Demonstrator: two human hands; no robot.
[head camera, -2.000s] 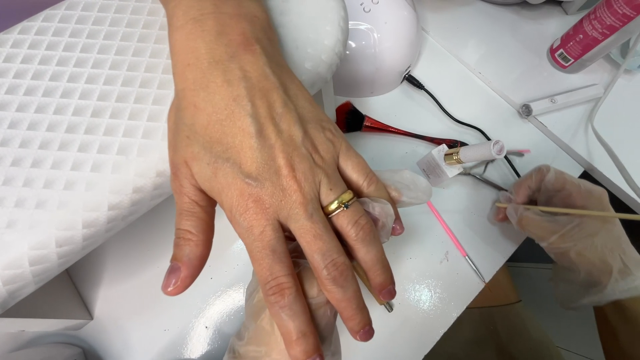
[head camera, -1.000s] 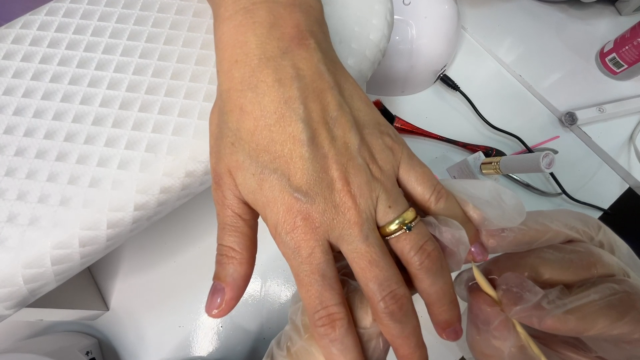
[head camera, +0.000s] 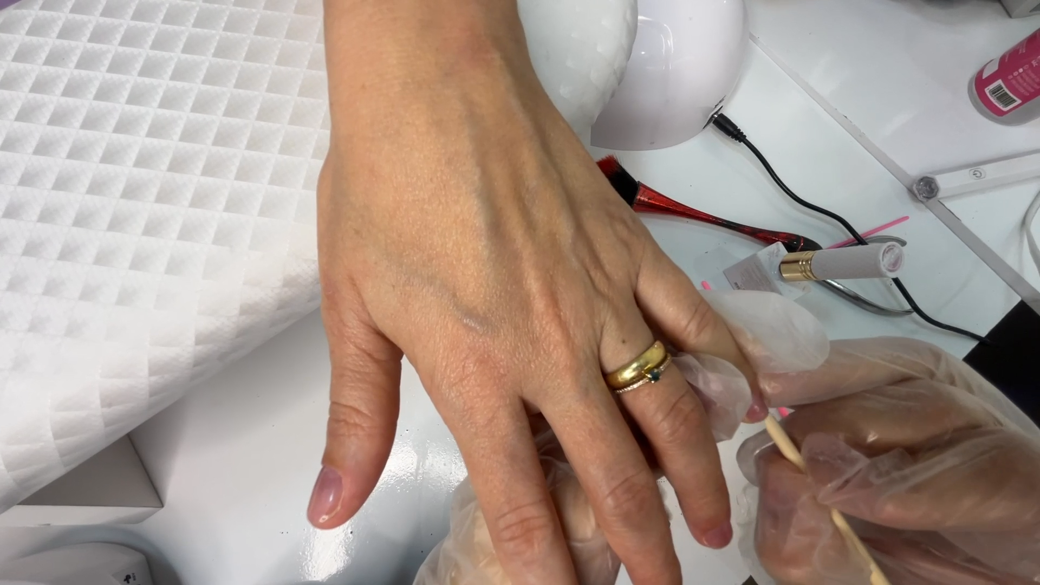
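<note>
Another person's bare hand (head camera: 504, 268), palm down with a gold ring (head camera: 638, 367) and a thinner ring with a dark stone, reaches in from the top. My left hand (head camera: 577, 504), in a translucent glove, is largely hidden beneath it; its gloved fingertips pinch that hand's little finger (head camera: 699, 321) from both sides. My right hand (head camera: 910, 455), gloved too, grips a thin wooden stick (head camera: 853, 536). The stick's tip is at the little finger's nail, at its edge.
A quilted white cushion (head camera: 162, 203) fills the left. Behind lie a white domed device (head camera: 674, 73) with a black cable (head camera: 780, 183), a red-handled brush (head camera: 699, 215), a small bottle with a grey cap (head camera: 853, 262), a pink-labelled bottle (head camera: 1011, 81) and a white jointed arm (head camera: 987, 173).
My right hand has moved left from the table's right side, bringing the wooden stick to the little fingertip. The other person's hand sits further right in view. The pink-handled tool is now mostly covered.
</note>
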